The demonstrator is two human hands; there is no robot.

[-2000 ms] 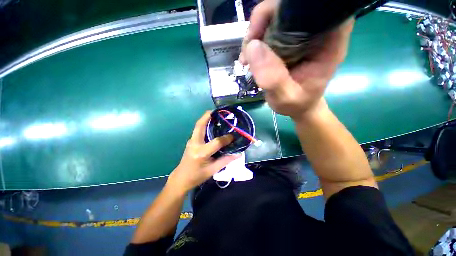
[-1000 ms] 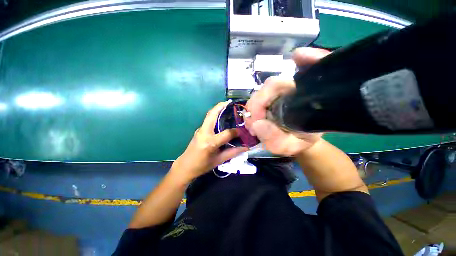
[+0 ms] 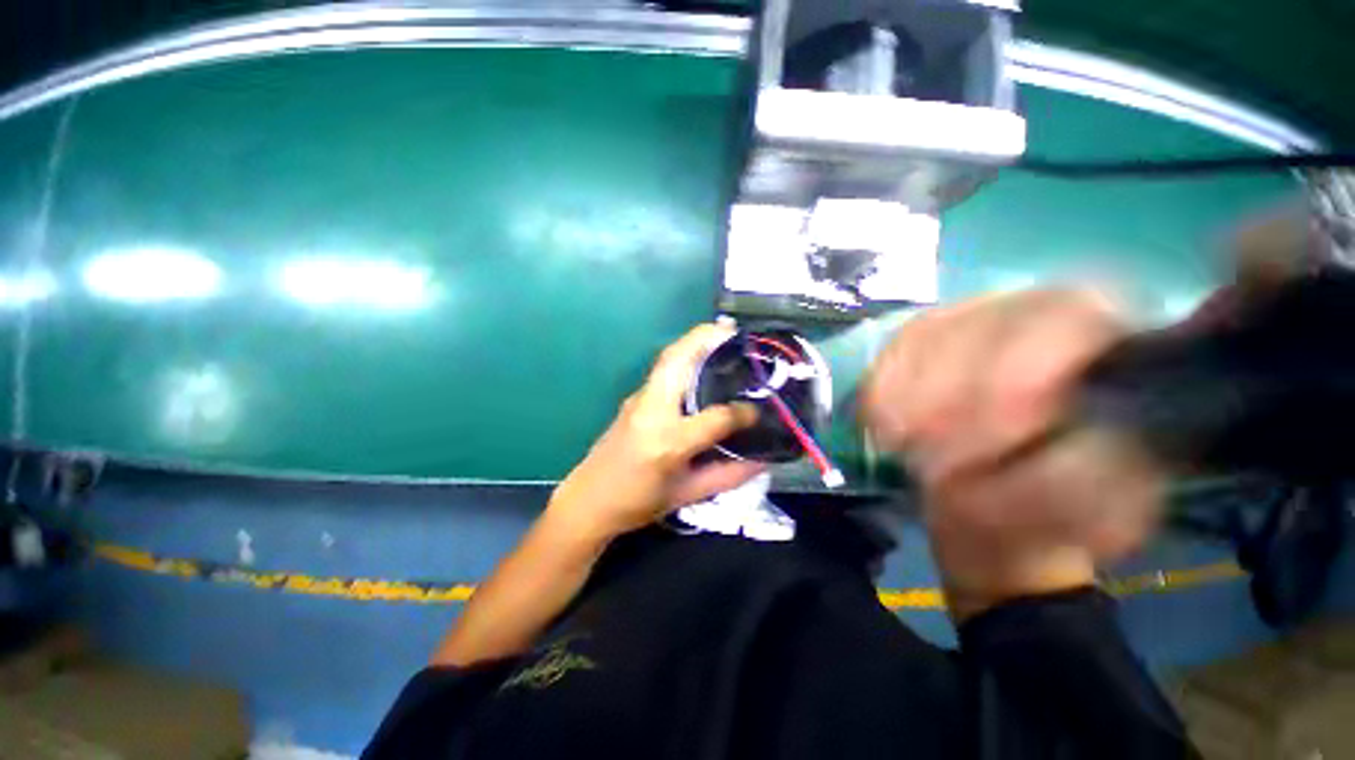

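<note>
The round device housing [image 3: 761,389] has a white rim and a black open interior, at the bench's front edge. My left hand [image 3: 654,446] holds it, with a finger inside the shell. Red and purple lead wires [image 3: 798,431] cross the opening and end in a tiny white connector [image 3: 832,478] past the rim. A white bracket [image 3: 743,509] sits below the housing. My right hand [image 3: 1025,423] is blurred, to the right of the housing and apart from it, around the thick black electric screwdriver [image 3: 1233,386]. The screwdriver's tip cannot be made out.
The grey screw feeder [image 3: 892,126] stands on the green bench [image 3: 372,193] just behind the housing. A black cable [image 3: 1144,166] runs to its right. A metal rail [image 3: 446,27] borders the bench's back. Cardboard [image 3: 134,713] lies on the blue floor at lower left.
My right hand and the screwdriver have moved right, away from the housing, uncovering its opening and wires. The housing, my left hand and the feeder appear farther right in the picture.
</note>
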